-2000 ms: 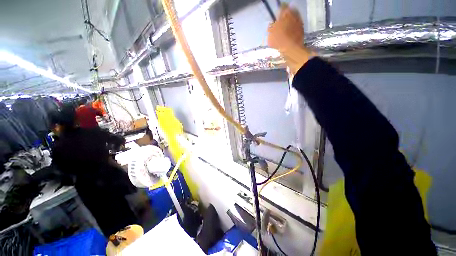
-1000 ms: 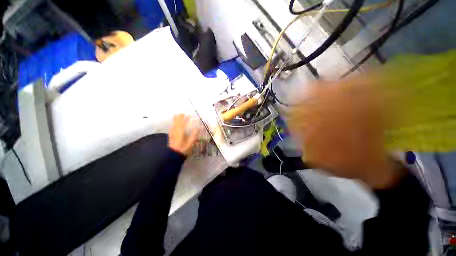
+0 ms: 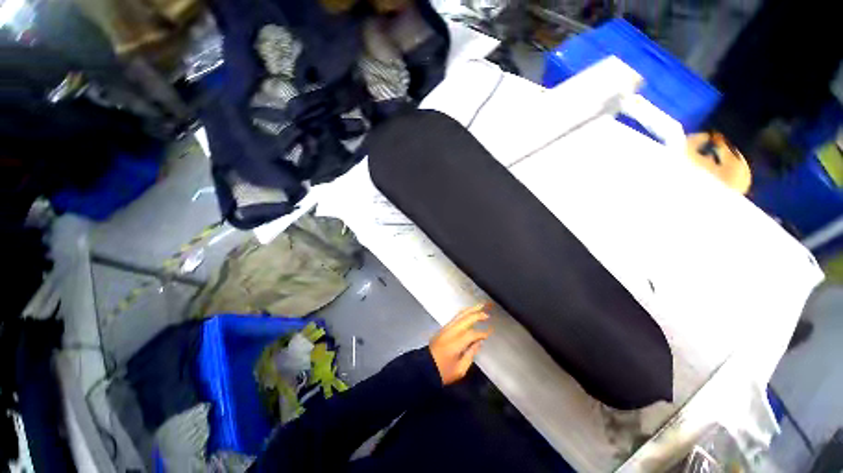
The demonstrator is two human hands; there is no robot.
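The long dark padded pressing board [image 3: 518, 254] lies bare on the white-covered table [image 3: 739, 249], running from upper left to lower right. My left hand [image 3: 459, 344] is at the table's near edge beside the board, fingers slightly apart, with nothing in it. My right hand is out of the picture. A pile of navy and small-check garments [image 3: 314, 111] lies at the board's far left end. The iron cannot be made out in the current view.
A blue bin [image 3: 214, 388] with yellow-green scraps stands on the floor at lower left, near a khaki cloth heap [image 3: 277, 268]. Another blue bin [image 3: 638, 69] is behind the table. A round stool seat [image 3: 721, 162] is at upper right.
The view has swung left and down from the wall and pipe, over the table with the iron, to the board and garment pile. My right hand has left the picture.
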